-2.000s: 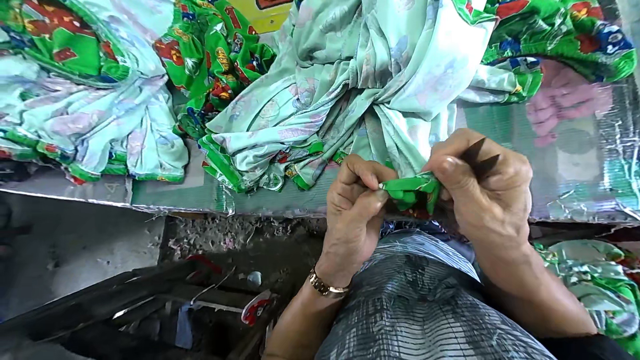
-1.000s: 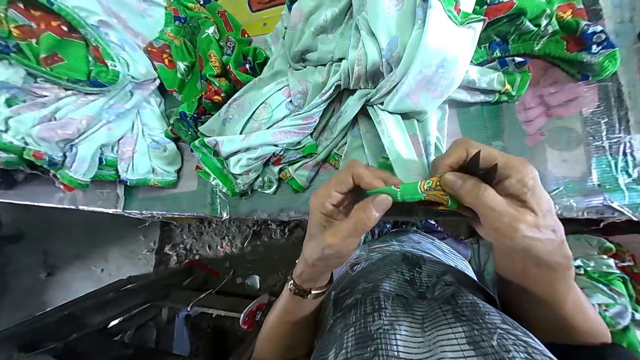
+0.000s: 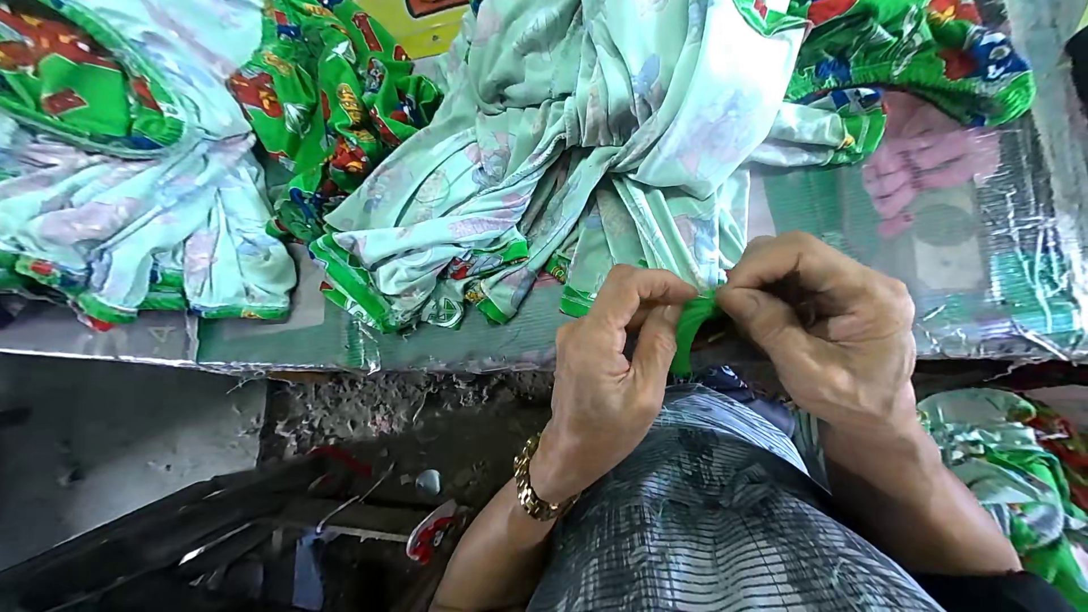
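Note:
Between the fingertips of my left hand [image 3: 614,361] and my right hand [image 3: 824,327] is pinched the green hem [image 3: 690,336] of a garment, at the table's front edge. A pale green printed fabric [image 3: 595,85] lies bunched on the table just beyond and appears to lead down to this hem. The left wrist wears a gold-coloured link bracelet or watch [image 3: 531,480]. No dark pointed blades show at the right hand now; whether its curled fingers hide them, I cannot tell.
More green printed garments lie at left [image 3: 144,212] and upper right [image 3: 918,59]. A pink cloth piece [image 3: 922,161] rests on the plastic-covered table [image 3: 476,348]. Below left stands a dark frame [image 3: 170,518] near a red-and-white object [image 3: 432,531]. Garments are piled at lower right [image 3: 1011,450].
My hands have drawn closer together on the green hem, which was stretched between them a second ago. The dark pointed blades seen at my right hand before no longer show.

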